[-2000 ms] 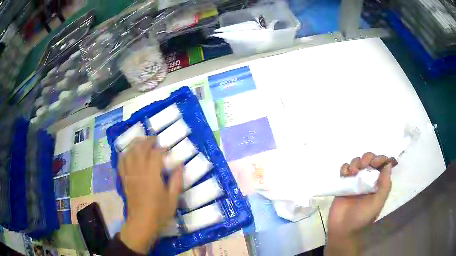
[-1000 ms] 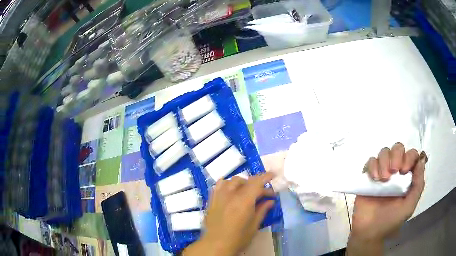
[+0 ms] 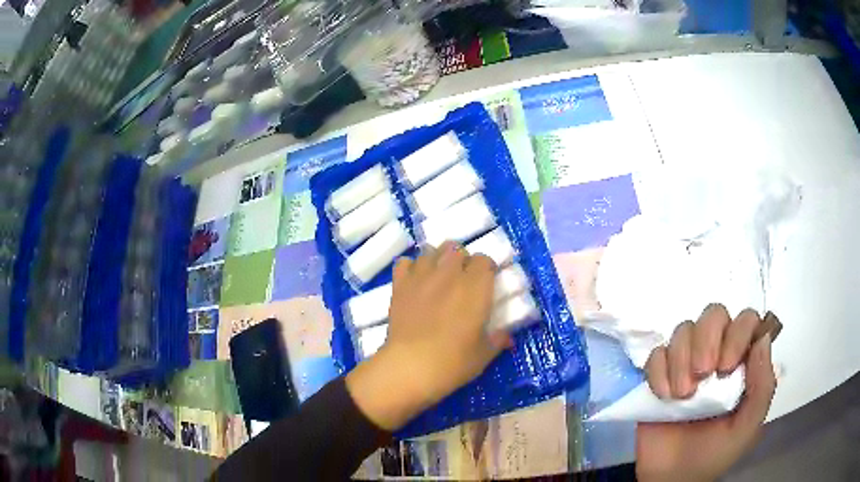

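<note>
The blue tray (image 3: 556, 348) lies tilted on the printed sheet with two columns of white units (image 3: 443, 193). My left hand (image 3: 434, 329) is over the tray's middle, fingers bent down on units of the right column; its palm hides some units, and I cannot tell if it grips one. My right hand (image 3: 707, 386) is closed around the white dispensing bag (image 3: 651, 405) at the lower right, its pointed end towards the tray. A crumpled white wipe (image 3: 632, 282) lies just beyond this hand.
A black smartphone (image 3: 264, 369) lies left of the tray. Stacked blue-edged trays (image 3: 104, 264) stand at the far left. Behind are a round container of small white pieces (image 3: 396, 66), clear plastic packaging (image 3: 302, 47) and a pale bin (image 3: 613, 19). Clear film (image 3: 778, 202) lies at right.
The view has shifted, moving the bench contents left to right in the picture. My left hand has moved from the tray's near right corner to its middle. My right hand still holds the bag.
</note>
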